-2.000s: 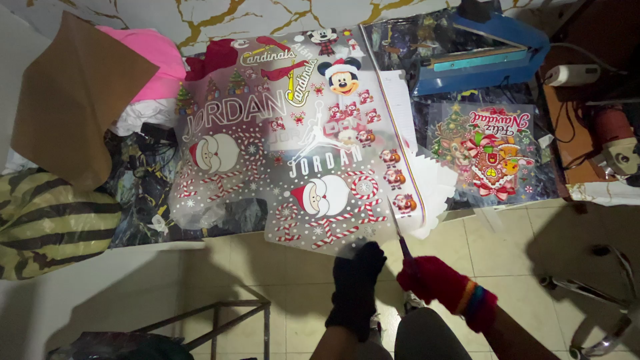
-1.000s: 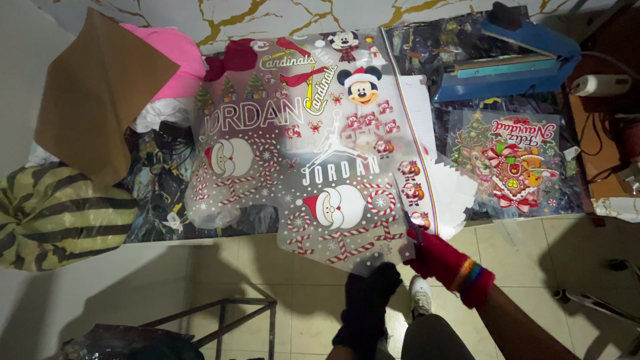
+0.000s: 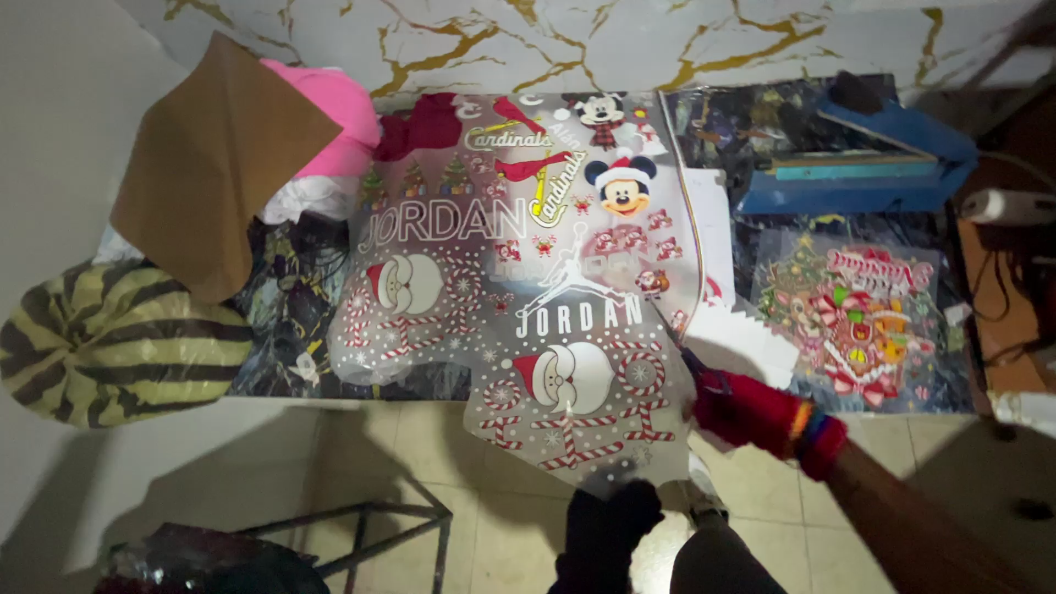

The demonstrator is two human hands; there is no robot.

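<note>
A clear printed transfer film sheet (image 3: 569, 313) with Santa, candy-cane and sports designs lies over the dark marbled table, its front part hanging past the edge. My left hand (image 3: 610, 511), in a black glove, pinches the sheet's bottom edge. In a red glove, my right hand (image 3: 734, 408) is closed on dark-handled scissors (image 3: 681, 342); their blades lie at the film's right side, by the Santa design and lettering. Whether the blades are apart cannot be seen. White paper pieces (image 3: 738, 338) lie under and beside the sheet's right edge.
A smaller printed film (image 3: 854, 318) and a blue heat-sealer-like device (image 3: 858, 181) are at the right. Brown cardboard (image 3: 223, 165), pink cloth (image 3: 338, 115) and a striped bundle (image 3: 124, 342) occupy the left. A metal frame (image 3: 363, 528) stands below the table.
The right hand with the scissors has advanced up along the film's right side. The film's lower right part now hangs lower, with the left hand still at its bottom edge.
</note>
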